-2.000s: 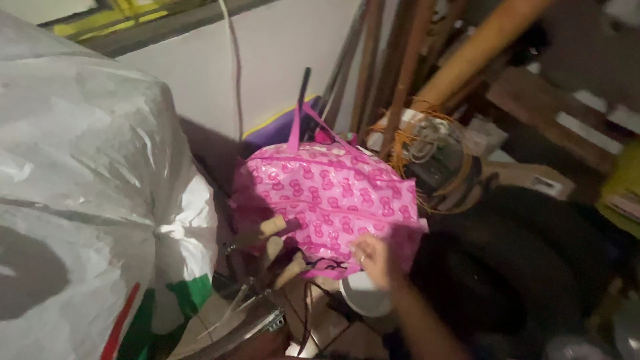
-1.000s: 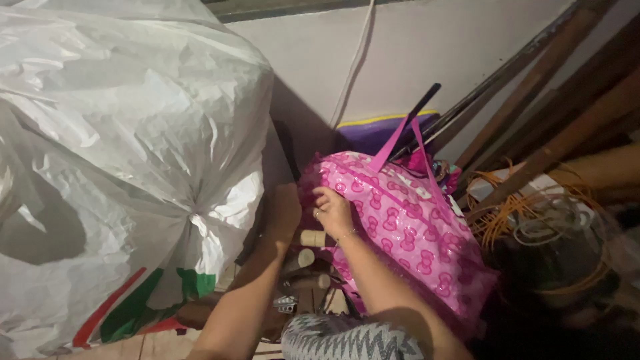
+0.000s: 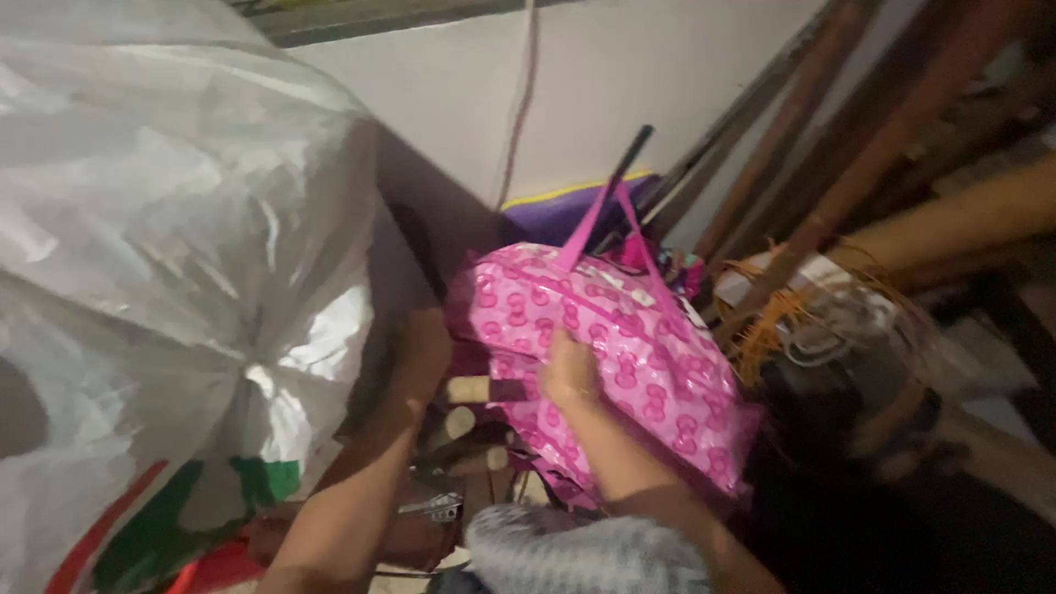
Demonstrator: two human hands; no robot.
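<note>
A shiny pink bag (image 3: 610, 330) with a darker bow pattern and pink straps leans near the wall. My right hand (image 3: 569, 367) is against its front, fingers curled; whether they pinch the bag's material cannot be made out. Just past the bag's left edge, in shadow, is my left hand (image 3: 421, 351), blurred, its fingers hard to see. Between my forearms lie several round wooden handles or rods (image 3: 469, 389), their pale ends toward me. A dark stick (image 3: 631, 157) stands up through the bag's straps.
A big knotted white plastic sack (image 3: 181, 214) fills the left side. Behind the bag are a purple item with yellow edge (image 3: 561, 210) and a white wall (image 3: 660, 74). Wooden poles (image 3: 833, 206) lean at right, above tangled orange cord (image 3: 775, 330). Patterned grey fabric (image 3: 577, 553) is at the bottom.
Two seconds ago only one hand showed, at the bag's lower front; both forearms now reach forward. Since one second ago my right hand has moved from the bag's left edge onto its front.
</note>
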